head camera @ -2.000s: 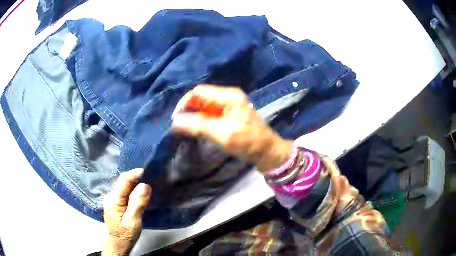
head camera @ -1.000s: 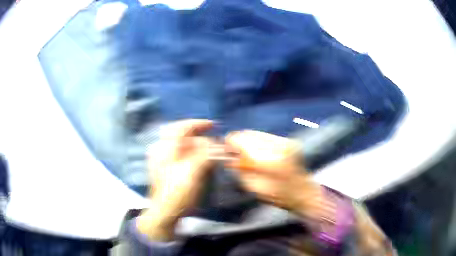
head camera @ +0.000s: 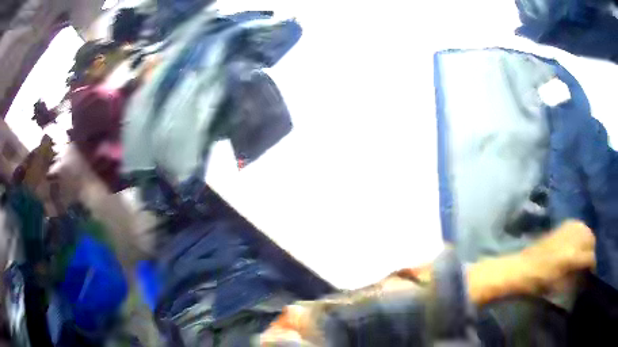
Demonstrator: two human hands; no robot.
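Note:
The denim jacket [head camera: 498,142] lies at the right, its grey-blue inside facing up with a dark blue band along its left edge and a white label near its top. My left hand [head camera: 535,264] is blurred at the lower right, over the jacket's near edge, with its sleeve reaching in from the bottom. Its fingertips are unclear, so its grip cannot be told. My right hand is not in view, nor are any snips.
The white table [head camera: 339,149] bears a heap of grey-blue denim pieces [head camera: 176,101] at its left side. More dark denim [head camera: 217,271] lies below the table edge. A blue object [head camera: 91,284] is at the lower left. Another denim piece [head camera: 569,24] is at the top right.
The view has swung left, so the jacket now sits at the right and the left side of the workplace shows. My right hand has gone out of the picture.

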